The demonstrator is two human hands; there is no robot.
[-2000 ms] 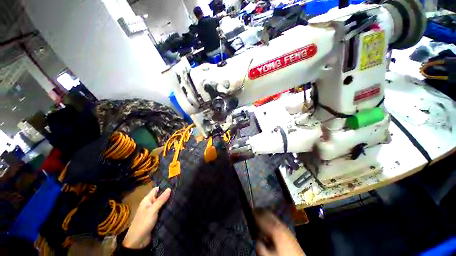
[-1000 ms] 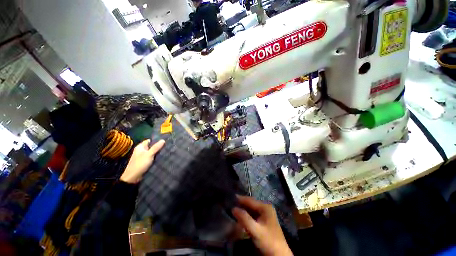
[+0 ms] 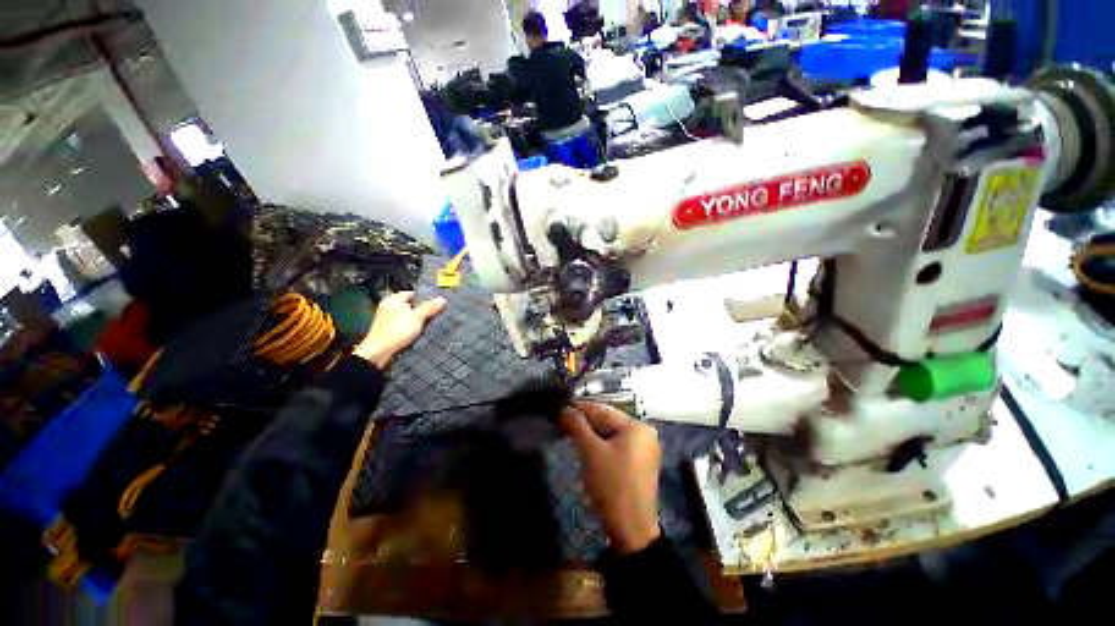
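Observation:
The dark diamond-patterned bag panel (image 3: 446, 361) lies at the left end of the sewing machine (image 3: 734, 220), partly under its head. A yellow-orange handle tab (image 3: 450, 276) shows at the panel's far edge. My left hand (image 3: 401, 325) rests on the panel's left side, fingers spread. My right hand (image 3: 621, 471) pinches the panel's dark edge just below the cylinder arm (image 3: 685, 391), close to the needle area (image 3: 572, 349). A blurred black piece (image 3: 489, 471) hangs or lies in front of the panel; its exact shape is unclear.
Black bag pieces with bunched yellow-orange handles (image 3: 294, 330) are piled at left, beside a blue bin (image 3: 73, 434). A camouflage cloth (image 3: 330, 245) lies behind. The brown board (image 3: 465, 593) is below the work. The white tabletop (image 3: 1045, 330) is at right. A person (image 3: 556, 92) stands in the background.
My right hand has moved up toward the needle area. My left hand has moved forward along the panel. The panel has turned and its near part is now dark and blurred. The view has shifted.

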